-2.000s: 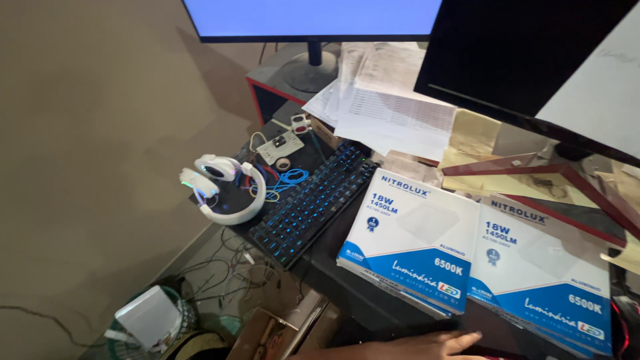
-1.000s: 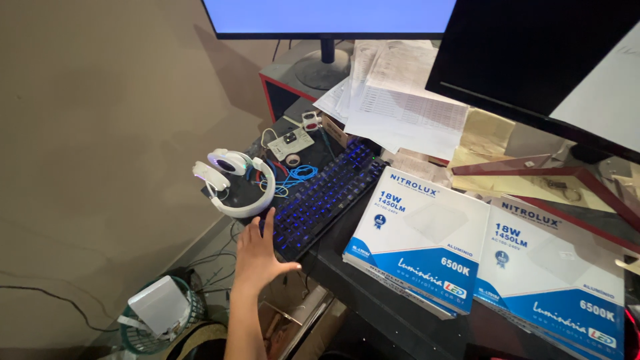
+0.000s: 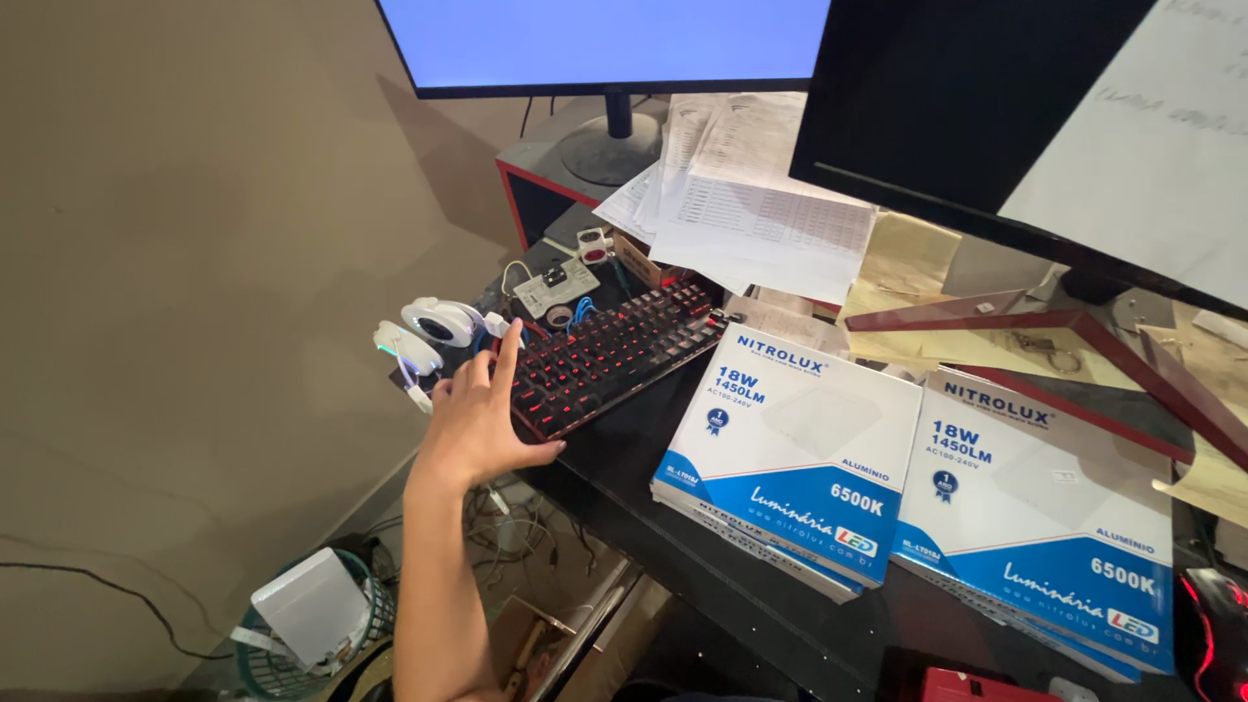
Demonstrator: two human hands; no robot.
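Observation:
My left hand (image 3: 470, 414) reaches up from the bottom, palm down, over the headband of white headphones (image 3: 441, 322) at the desk's left edge. The fingers bend over the headband, and the index fingertip is near its upper end. The thumb points right, apart from the fingers, beside the near left corner of a black keyboard (image 3: 614, 356) lit red. The hand hides most of the headband, so its grip is unclear. My right hand is out of view. Two stacks of Nitrolux LED luminaire boxes, one left (image 3: 795, 429) and one right (image 3: 1043, 497), lie right of the keyboard.
Two monitors, one lit (image 3: 614, 44) and one dark (image 3: 907, 107), stand behind loose papers (image 3: 760, 234). A power strip (image 3: 556, 286) and a tape roll lie behind the headphones. A green basket (image 3: 258, 658) and tangled cables are below left. A red-lit mouse (image 3: 1209, 634) sits far right.
My left hand has moved up, from in front of the headphones and keyboard to over the headband. The keyboard's lights have turned from blue to red.

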